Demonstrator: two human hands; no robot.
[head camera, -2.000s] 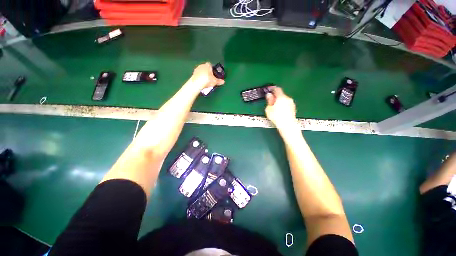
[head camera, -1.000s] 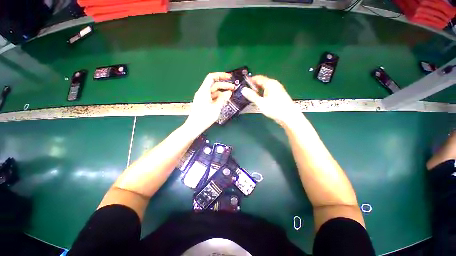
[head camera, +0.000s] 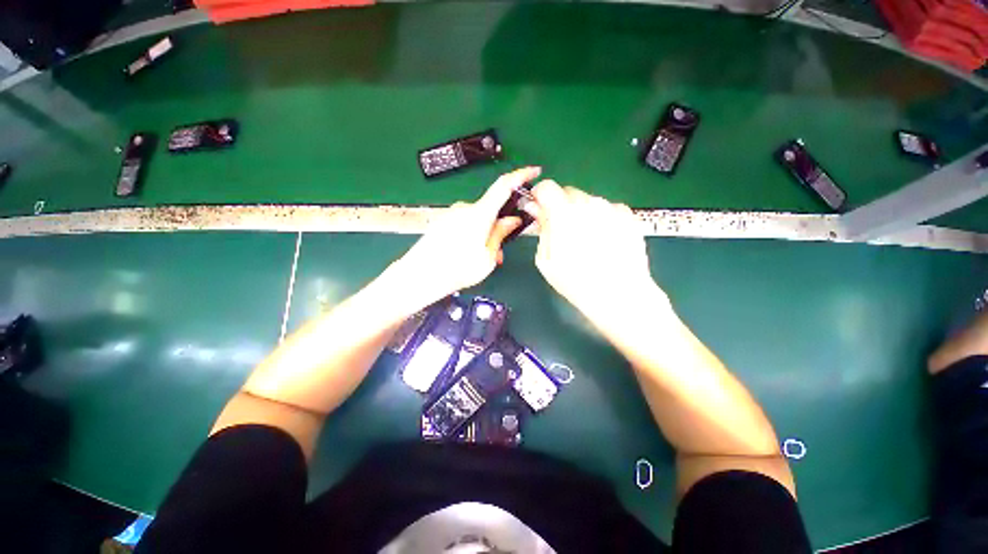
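My left hand (head camera: 473, 240) is closed around a black handheld device (head camera: 518, 214) above the metal edge strip; most of the device is hidden by the fingers. My right hand (head camera: 580, 233) touches the device's top end with its fingertips. Whether a small part is pinched there is too small to tell. A pile of overlapping black devices (head camera: 453, 403) lies on the near bench below my hands, with white loops (head camera: 645, 474) loose to its right.
Beyond the metal edge strip (head camera: 737, 225), several devices lie spaced on the green belt, one (head camera: 458, 154) just past my hands. Orange trays (head camera: 940, 29) stand at the far right. A grey post (head camera: 915, 195) slants in at right. Another person's arm (head camera: 962, 344) shows at the right edge.
My hands came together from over the belt and now work closer, above the edge strip. A device now lies on the belt just beyond them. Other belt devices have shifted left.
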